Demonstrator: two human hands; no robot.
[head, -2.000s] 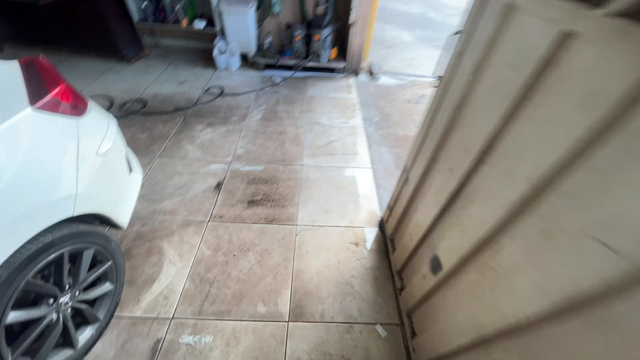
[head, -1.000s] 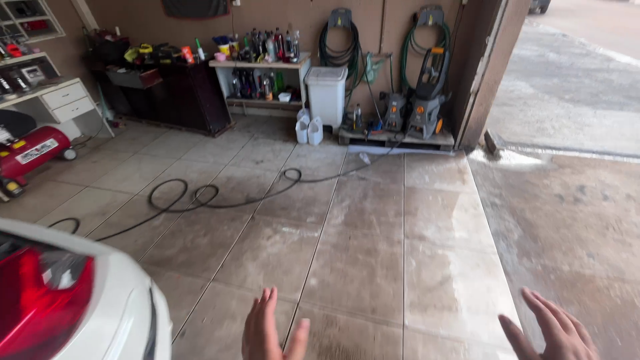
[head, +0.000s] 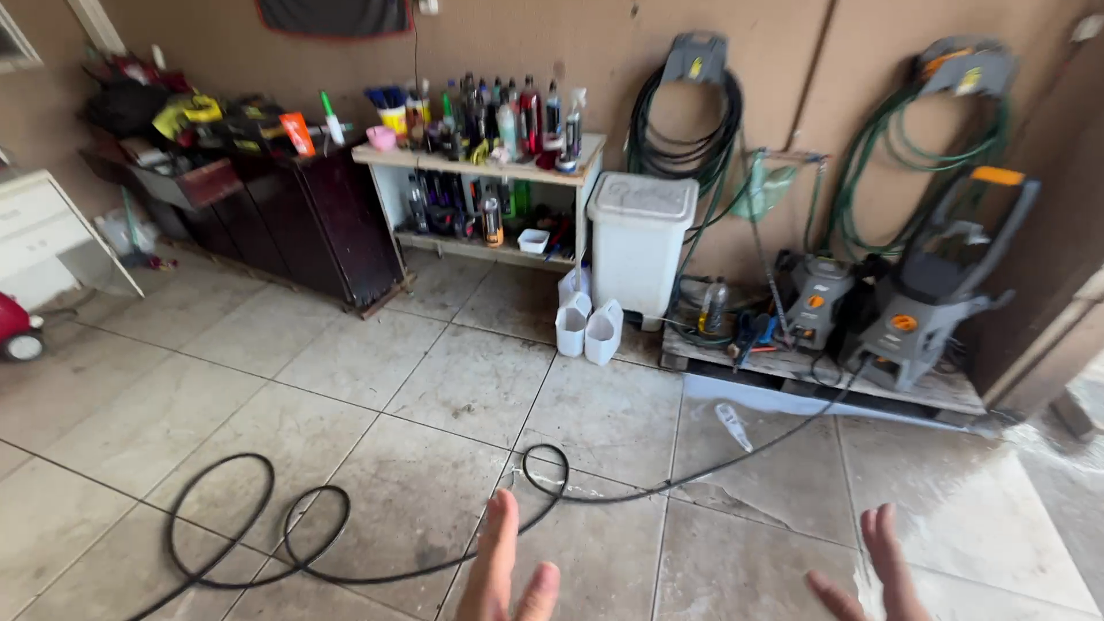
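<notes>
My left hand point(head: 502, 569) is raised at the bottom centre, fingers apart and holding nothing. At the lower right, my right hand point(head: 880, 573) is also empty with its fingers spread. Both are cut off by the frame's bottom edge. A black hose point(head: 431, 571) lies in loops on the tiled floor beyond and left of my left hand. It runs to a grey pressure washer point(head: 918, 319) on a wooden pallet point(head: 802, 371), with a smaller grey machine point(head: 815, 297) beside it. A clear plastic piece point(head: 733, 427) lies on the floor in front of the pallet.
Cut-open white jugs point(head: 586, 332) stand before a lidded white bin point(head: 642, 246). A shelf unit point(head: 483, 168) holds many bottles, next to a dark cabinet point(head: 302, 224). Coiled hoses point(head: 690, 129) hang on the wall. A white desk point(head: 52, 233) and a red wheeled machine point(head: 17, 332) are at left.
The view has swung from the car and metal door to the back wall. Both hands, not visible in the first frame, are in the later two. The car has left the view.
</notes>
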